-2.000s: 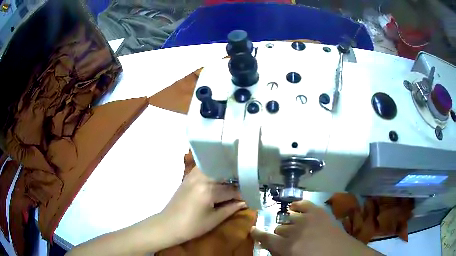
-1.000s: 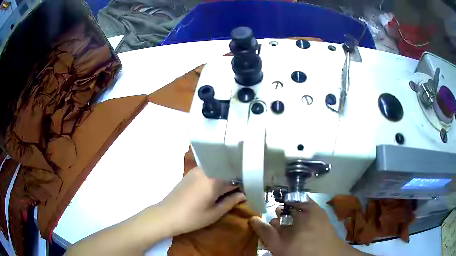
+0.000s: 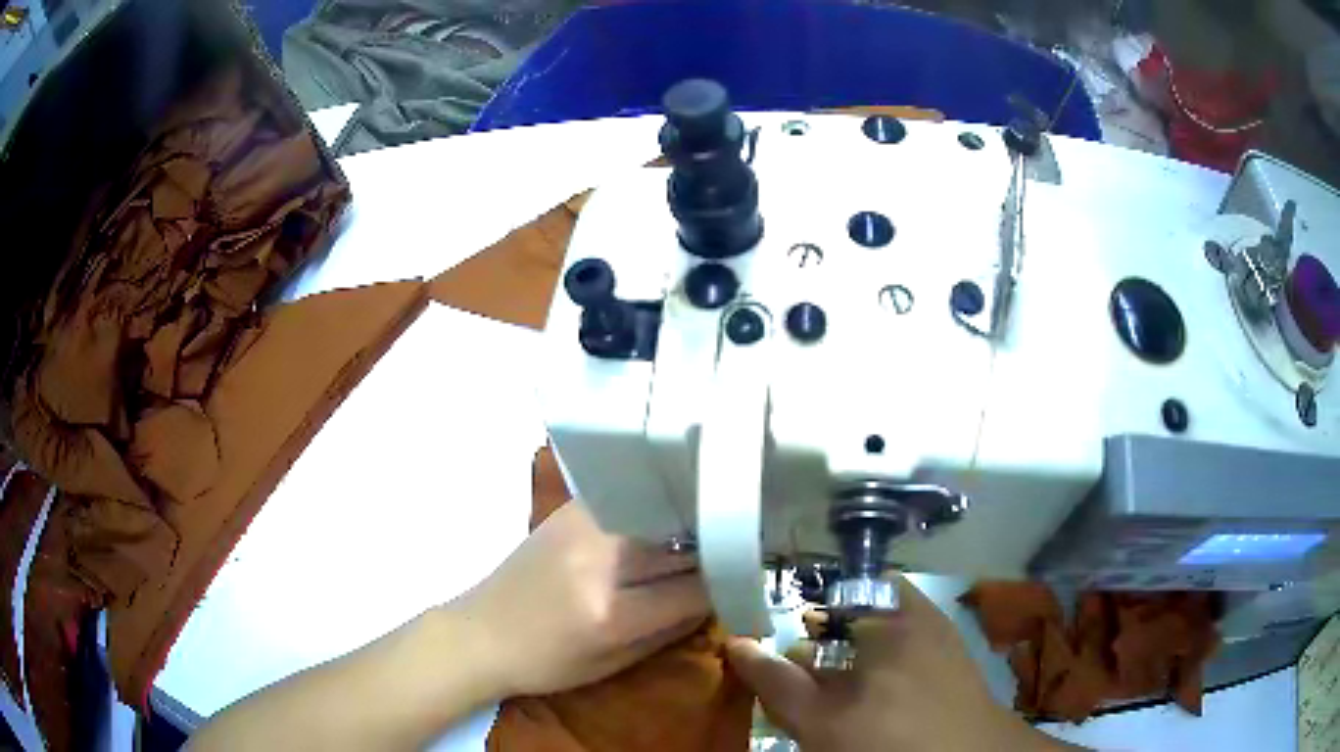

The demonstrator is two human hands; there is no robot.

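A rust-brown fabric panel point(image 3: 632, 708) lies under the front of the white sewing machine head point(image 3: 823, 382). My left hand point(image 3: 603, 595) rests on its upper left part, with the fingers bent toward the needle area. My right hand point(image 3: 867, 669) is at its right edge beside the needle, the thumb touching the cloth; its other fingers are partly hidden behind the tension dial point(image 3: 864, 592). The presser foot and needle are mostly hidden by the head and my fingers. Whether my fingers pinch the cloth or press it flat is hard to see.
A crumpled rust-brown heap point(image 3: 132, 353) sits in a dark holder at left, with chained pieces point(image 3: 500, 272) running behind the machine. Gathered brown pieces point(image 3: 1102, 646) lie at right below the grey control panel point(image 3: 1220, 507). A blue bin or chair point(image 3: 794, 59) stands behind.
Compared with two seconds ago, the cloth's lower left edge lies farther right, and my right hand is closer in behind the tension dial. Since one second ago, the view has shifted only slightly.
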